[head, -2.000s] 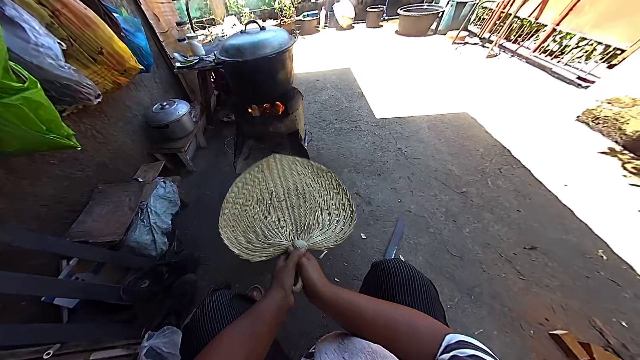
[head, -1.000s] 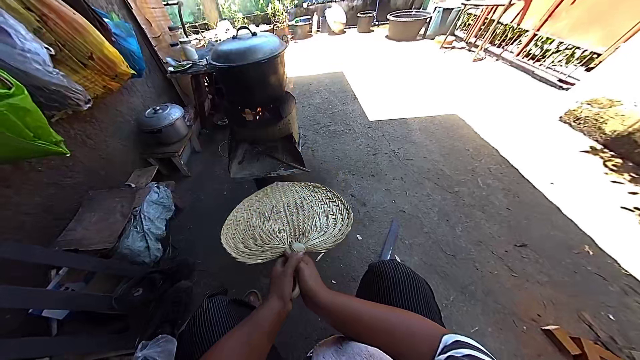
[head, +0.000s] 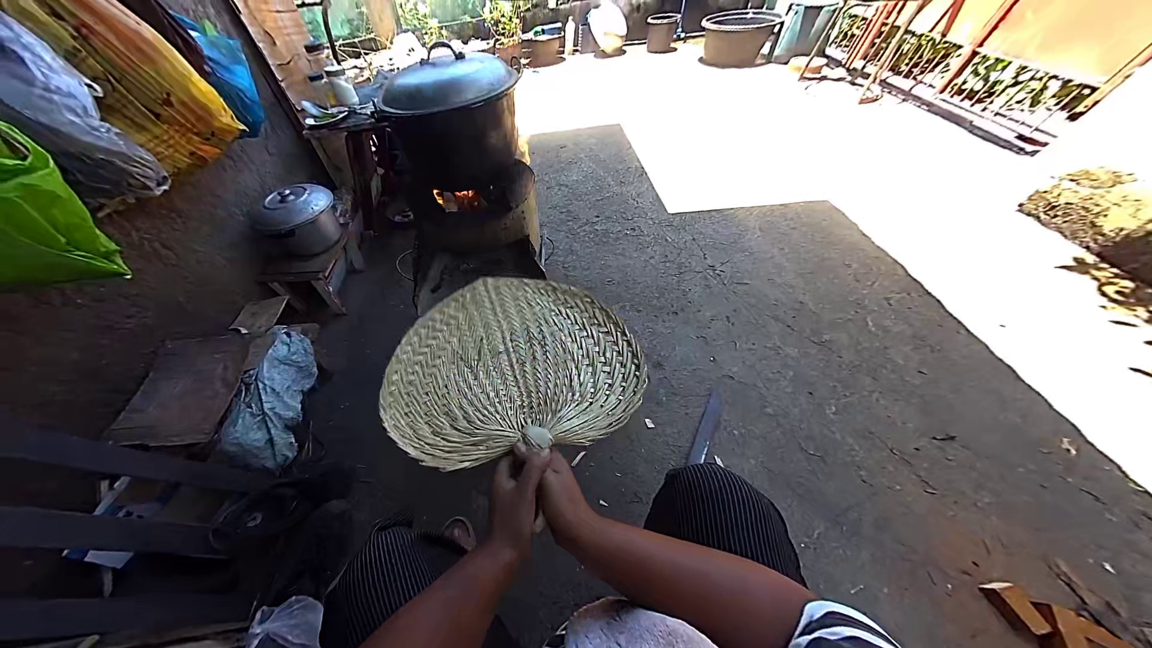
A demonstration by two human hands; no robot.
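Observation:
A woven palm-leaf hand fan (head: 513, 369) is held out low in front of me, its broad blade toward the stove. My left hand (head: 518, 495) and my right hand (head: 560, 495) are together, closed around its handle just below the knot. Beyond the fan, a large dark pot (head: 454, 135) with a metal lid (head: 448, 83) sits on a round wood-burning stove (head: 486, 216). Orange flames (head: 457, 199) show in the stove's opening. The lower part of the handle is mostly hidden by my hands.
A smaller lidded metal pot (head: 297, 220) stands on a low wooden stool (head: 310, 268) at left. Plastic bags (head: 162, 90) hang on the wall. A long flat blade (head: 706, 427) lies on the concrete near my right knee. Wood pieces (head: 1017, 605) lie at lower right; basins (head: 738, 38) stand far back.
The fan's blade has tilted between frames while both hands kept hold of the handle. The flames look larger now than one second ago.

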